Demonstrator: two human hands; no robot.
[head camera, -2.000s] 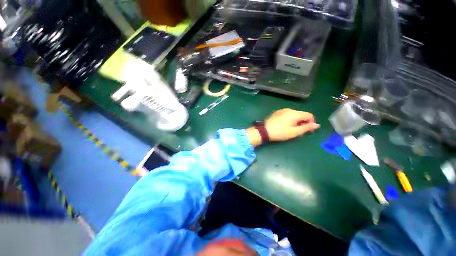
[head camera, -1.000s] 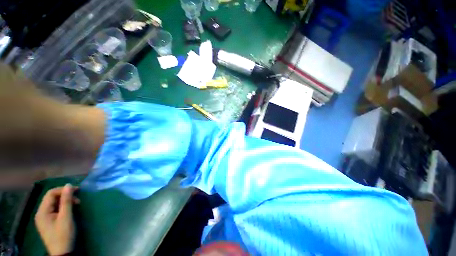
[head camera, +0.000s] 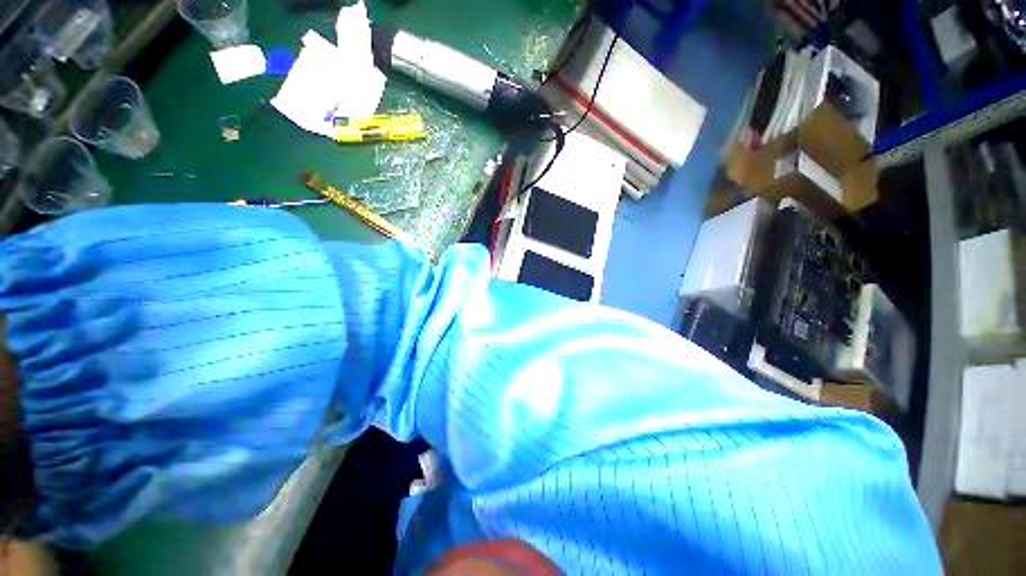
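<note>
My right arm, in a blue striped sleeve, reaches across the view to the left edge. Only a dark sliver of wrist shows there; my right hand is out of the picture. A small blurred patch of skin in the bottom left corner looks like part of my left hand (head camera: 23, 559); its fingers cannot be made out. Beyond the sleeve on the green bench (head camera: 203, 129) lie crumpled white wipes (head camera: 309, 90), a yellow-handled tool (head camera: 383, 128), gold-coloured tweezers (head camera: 351, 207) and a white-silver cylinder with a black end (head camera: 444, 68), likely a heat gun.
Clear plastic cups (head camera: 113, 118) stand at the upper left. A black cable loops near the cylinder. Dark panels (head camera: 560, 225) lie on a white stack beside the bench. White boxes (head camera: 726, 253), an open carton (head camera: 849, 186) and grey shelving (head camera: 951, 281) are at right, over blue floor.
The view has swung right, so bench items shifted left and up. My right hand has left the picture at the left edge, and my left hand is almost out of view.
</note>
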